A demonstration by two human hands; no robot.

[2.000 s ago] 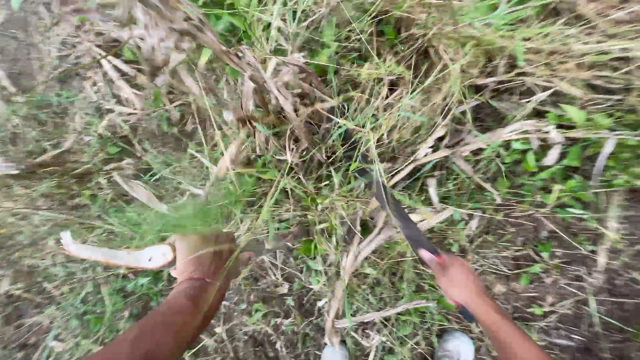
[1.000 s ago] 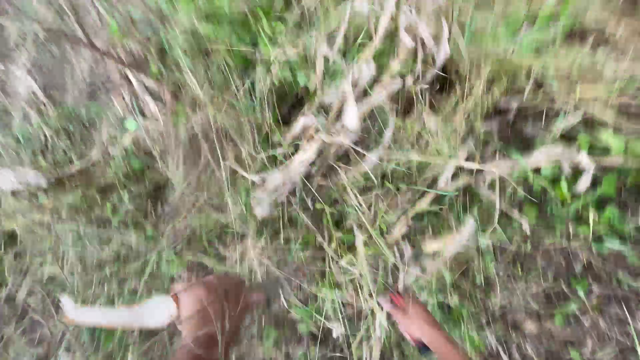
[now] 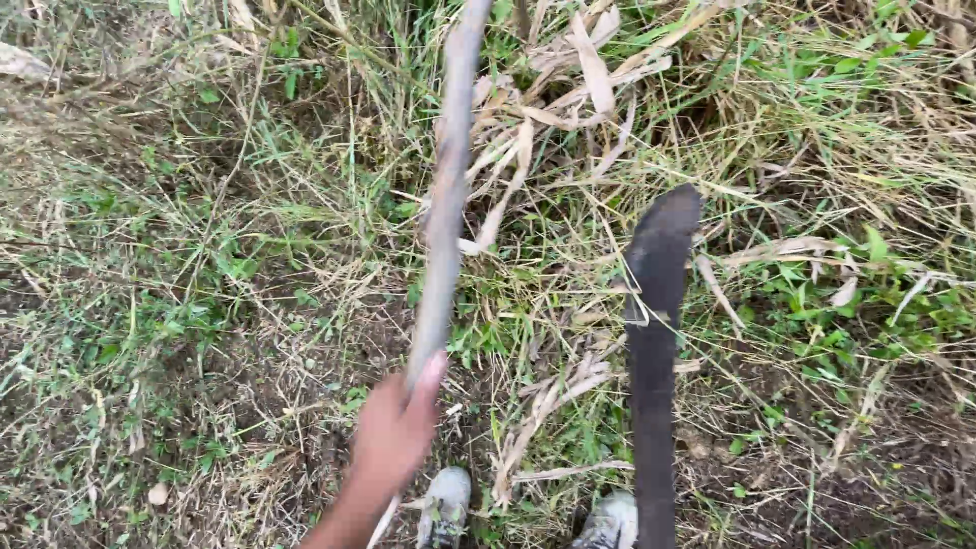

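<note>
My left hand (image 3: 396,427), blurred by motion, is closed around a long pale stick (image 3: 450,191) that rises from the fist to the top edge of the view; a thin end of it shows below the hand. Right of the stick, a dark machete blade (image 3: 654,343) points up and away over the grass, its broad curved tip highest. The blade runs off the bottom edge, so its handle and my right hand are out of view. A few grass stems cross the blade.
Mixed green and dry grass (image 3: 259,221) covers the ground. Dry corn-like husks and leaves (image 3: 595,69) lie at the upper middle, with leafy weeds (image 3: 823,305) at the right. My two shoes (image 3: 446,503) stand at the bottom edge.
The stick in my left hand pointed left and now points up and away. My left hand is nearer the middle. My right hand has gone below the view; the machete blade now points upward.
</note>
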